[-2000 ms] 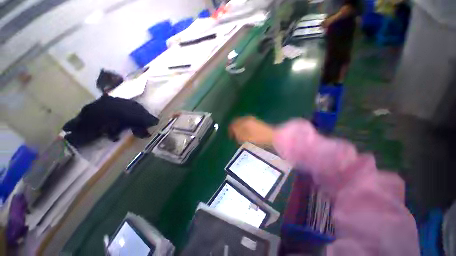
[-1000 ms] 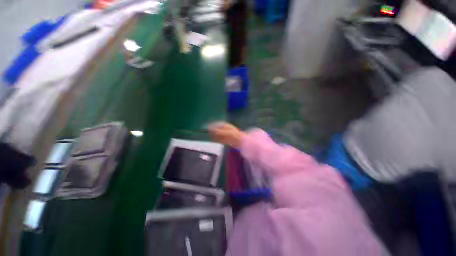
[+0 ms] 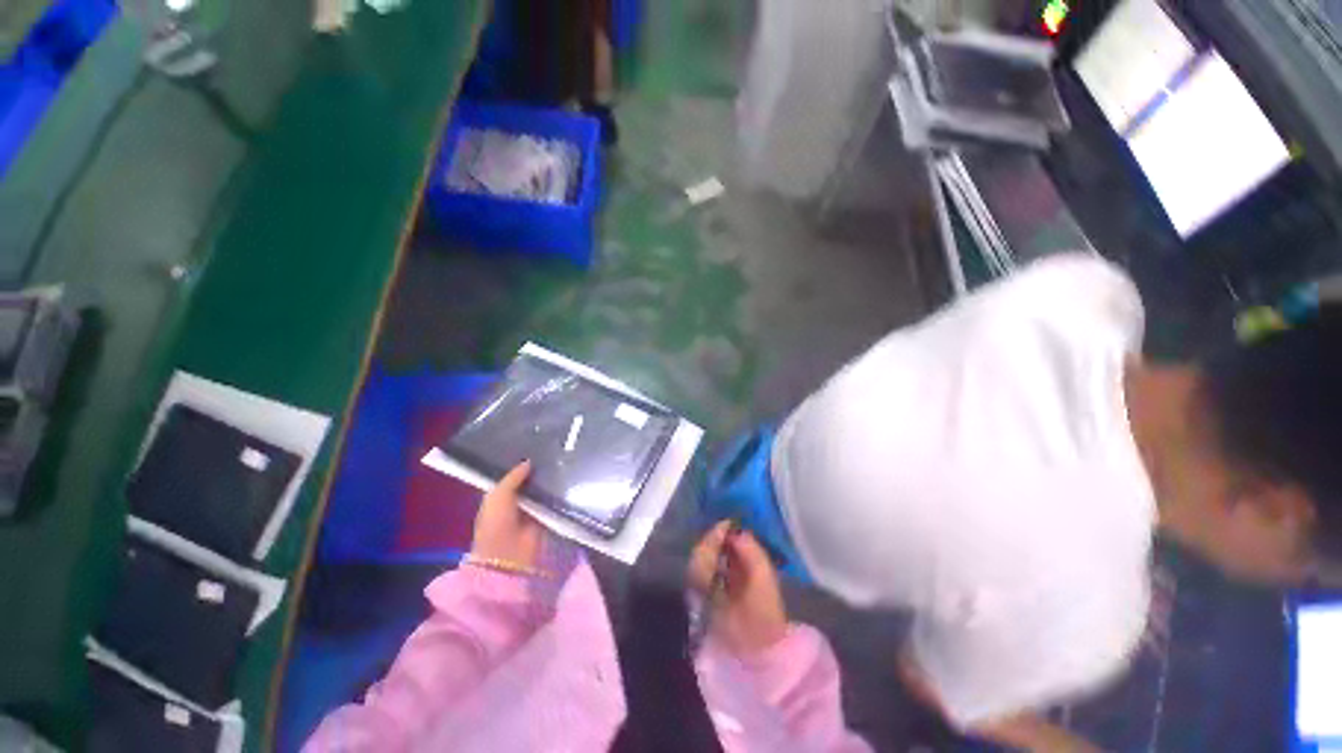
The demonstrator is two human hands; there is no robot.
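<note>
A dark tablet [image 3: 596,456] with a glossy face, a small white label and a short white strip lies on a white foam sheet [image 3: 671,493]. My left hand [image 3: 508,525] holds it by its near left edge, over the floor beside the bench. My right hand [image 3: 743,589] is to the right of the tablet, apart from it, with its fingers closed around a slim dark pen [image 3: 721,566]. Several dark tablets [image 3: 214,481] on white sheets lie in a row on the green bench at the left.
The bench edge [image 3: 361,368] runs along the left. A blue crate [image 3: 515,236] with white contents stands on the floor ahead. A person in white [image 3: 971,471] bends close at the right, over a blue stool [image 3: 748,493]. A bright monitor [image 3: 1185,118] is at the upper right.
My view has swung right, away from the bench. Both my hands now show, the left with a tablet and sheet. The person in white appears closer to the middle.
</note>
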